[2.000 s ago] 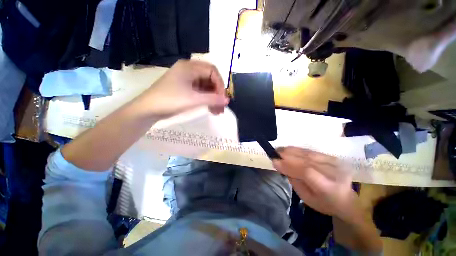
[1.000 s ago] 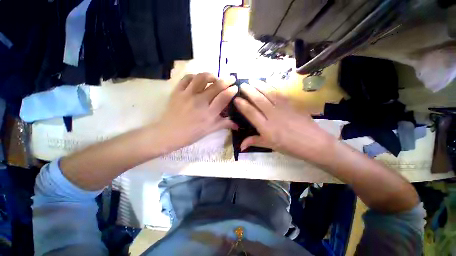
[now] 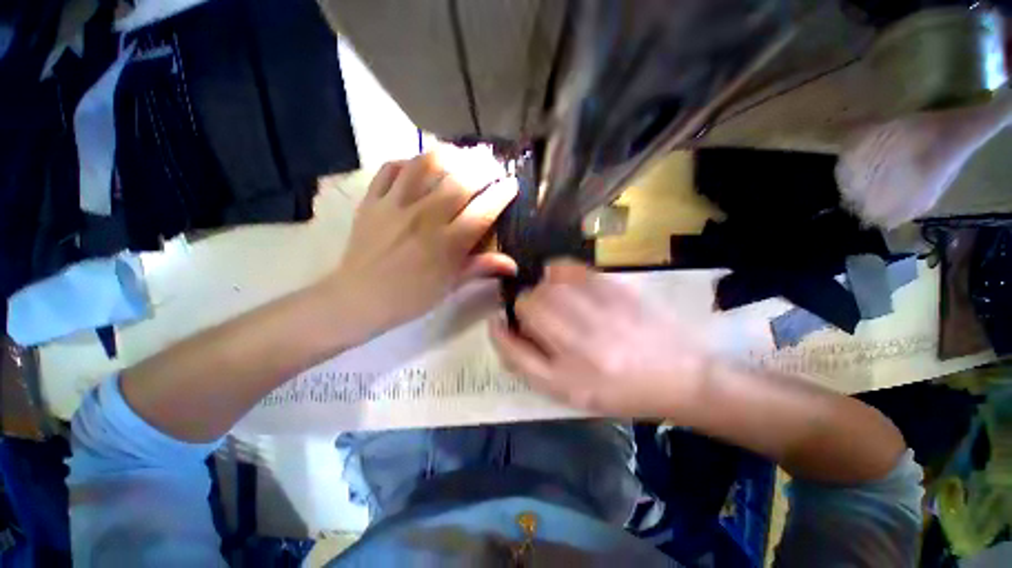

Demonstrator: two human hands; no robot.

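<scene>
A black cut panel [image 3: 533,239] lies on the machine bed in the bright light under the sewing machine head [image 3: 488,67], partly hidden by my hands. My left hand [image 3: 427,227] presses on its left side, fingers near the needle area. My right hand [image 3: 599,338] is blurred and holds the panel's near end, thumb and fingers close together. The needle and presser foot are hidden by the head and my left fingers.
A black bundle with grey strips [image 3: 244,111] lies at upper left, above a folded pale-blue cloth [image 3: 78,300]. Loose black pieces [image 3: 788,283] and grey strips [image 3: 870,285] lie at right. A pinkish-white rag [image 3: 904,166] is at upper right. The white table [image 3: 333,388] has ruler-like markings.
Two seconds ago my hands were apart beside the panel. Both came onto it; since then my right hand has moved down towards its near end. The view has shifted closer to the machine head.
</scene>
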